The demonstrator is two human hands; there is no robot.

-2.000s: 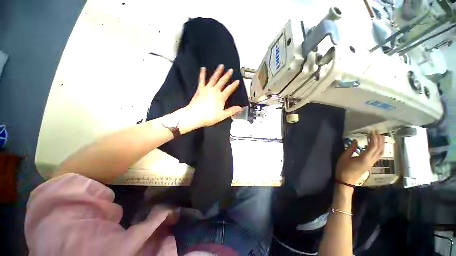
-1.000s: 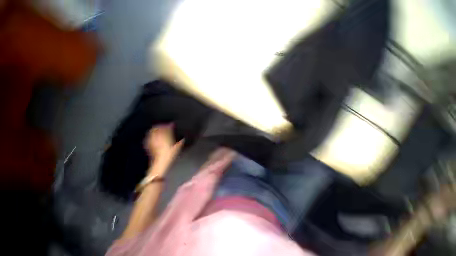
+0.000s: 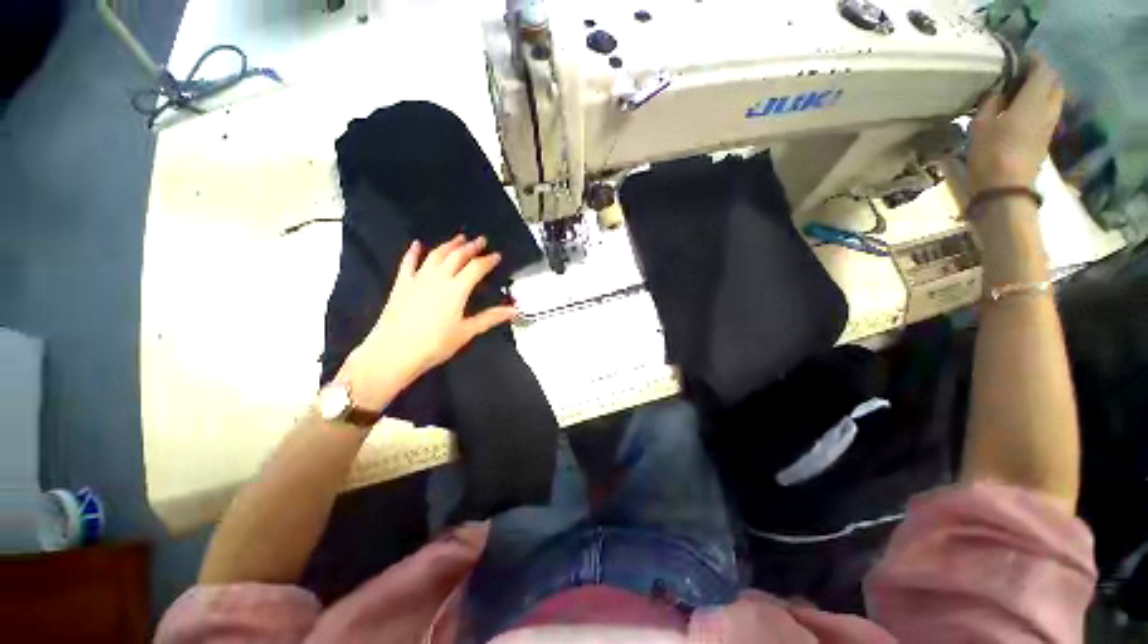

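The black garment panel (image 3: 416, 176) lies on the table left of the needle, its lower end hanging over the front edge. My left hand (image 3: 434, 308) rests flat on it, fingers spread, near the presser foot (image 3: 562, 247). The cloth's right edge is beside the foot; whether it is under the foot I cannot tell. My right hand (image 3: 1015, 132) is at the handwheel end of the cream sewing machine (image 3: 705, 113); the wheel (image 3: 1007, 63) is partly hidden by the hand, and its grip is unclear.
A stack of black cut pieces (image 3: 737, 271) lies right of the needle. Blue thread snips (image 3: 846, 238) lie beside the control panel (image 3: 942, 271). Black cloth with a white strip (image 3: 833, 443) is right of my lap. A dark cord (image 3: 208, 88) lies at back left.
My left hand was down on dark cloth left of the table a second ago and is now on the panel. My right hand has moved from near the control panel to the handwheel end.
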